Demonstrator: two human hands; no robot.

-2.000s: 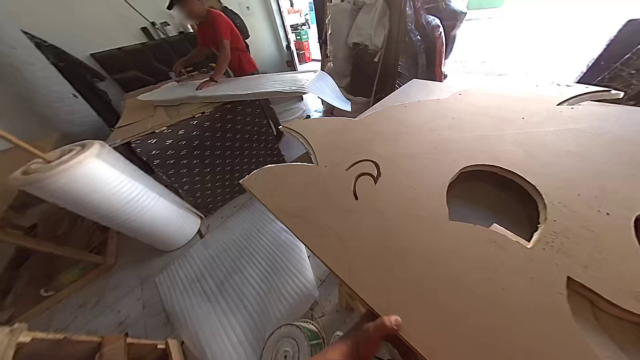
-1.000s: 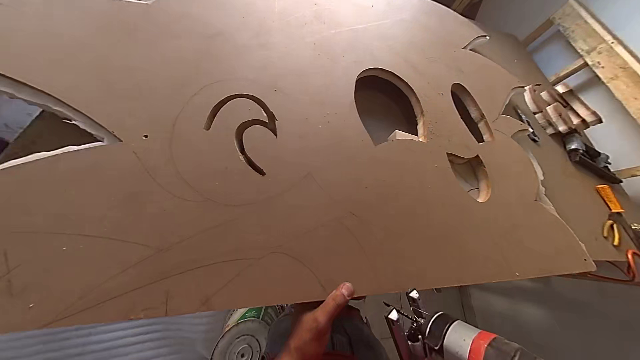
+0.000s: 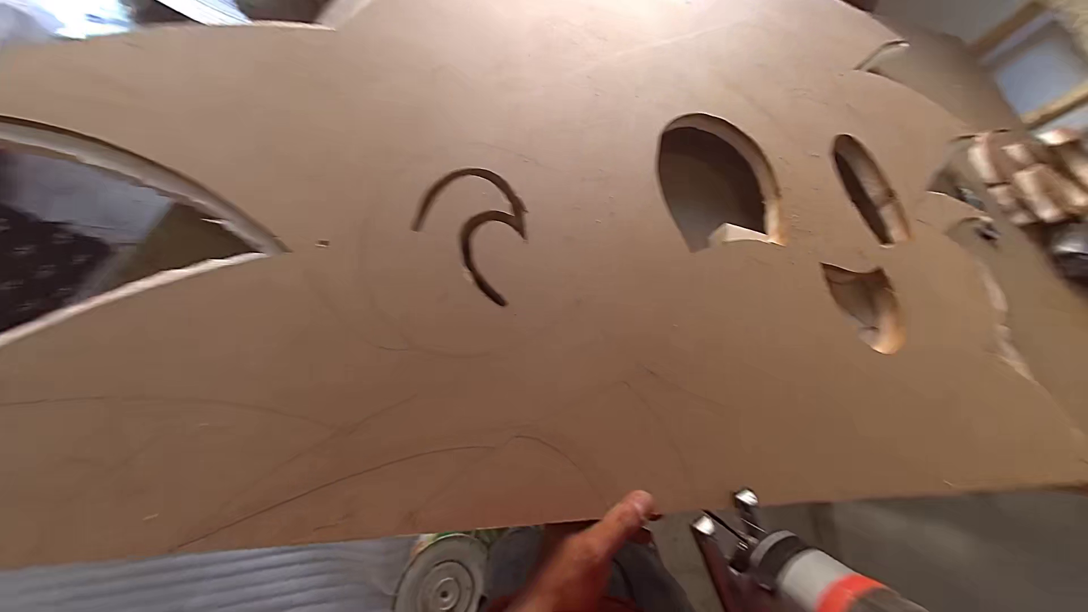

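My left hand point(image 3: 586, 552) is at the near edge of a large brown wooden board point(image 3: 578, 374). Its thumb lies over the edge, and its fingers are mostly hidden below. The board has curved outer edges, faint pencil curves, a thin hook-shaped cut, a large rounded opening, smaller openings at right and a pointed one at left. Just right of the hand, below the edge, shows a tool point(image 3: 807, 565) with a grey cylindrical body, a red band and metal prongs at its front. My right hand is out of view; what holds the tool cannot be seen.
Small wooden pieces point(image 3: 1033, 174) are piled at the far right beside a dark metal object. Below the near edge lie a round grey disc-like object point(image 3: 442, 586) and white ribbed foam sheeting point(image 3: 255, 582). A wooden frame point(image 3: 1062, 110) shows at the upper right.
The view has swung strongly to the right from two seconds ago; the person in red is no longer in it. My left hand stays at the board's near edge.
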